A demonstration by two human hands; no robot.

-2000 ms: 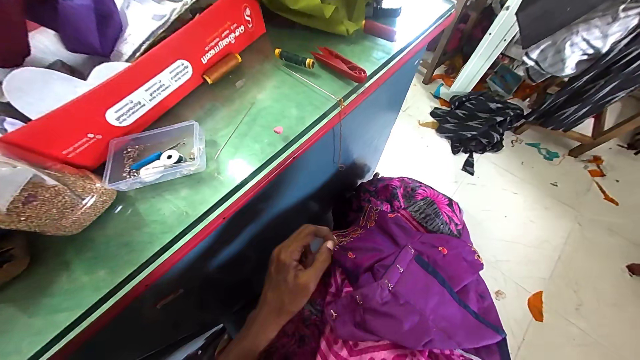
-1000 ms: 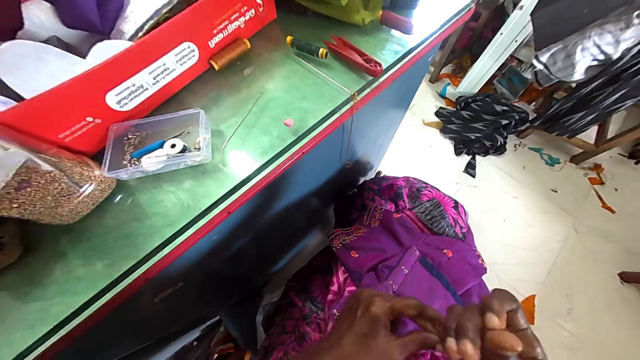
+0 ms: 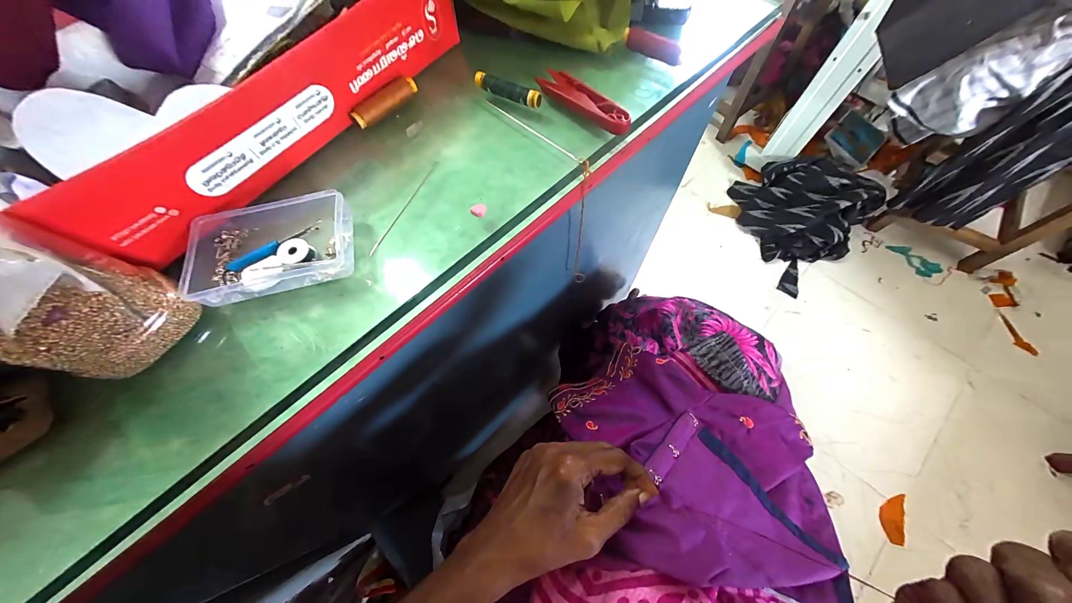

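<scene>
A purple fabric garment (image 3: 712,469) with small embroidered motifs and several metal hooks along a strip lies across the lap. My left hand (image 3: 569,502) pinches the cloth at the edge of that strip, beside a hook. At the lower right edge, my right hand (image 3: 980,578) is partly out of view with its fingers curled; a thin thread (image 3: 867,584) runs from the garment to it. Whether it also holds a needle cannot be seen. Another length of thread (image 3: 579,226) hangs over the counter's edge from a needle-like rod (image 3: 532,130).
On the green glass-topped counter (image 3: 293,352) are a clear plastic box (image 3: 335,272) of small hooks, red thread snips (image 3: 586,100), thread spools (image 3: 508,89), a red carton (image 3: 251,126) and a bag of beads (image 3: 100,318). Dark patterned cloth (image 3: 804,209) lies on the floor.
My right hand, close to my left over the garment one second ago, has moved away to the right. My left hand has moved left and up, onto the hook strip.
</scene>
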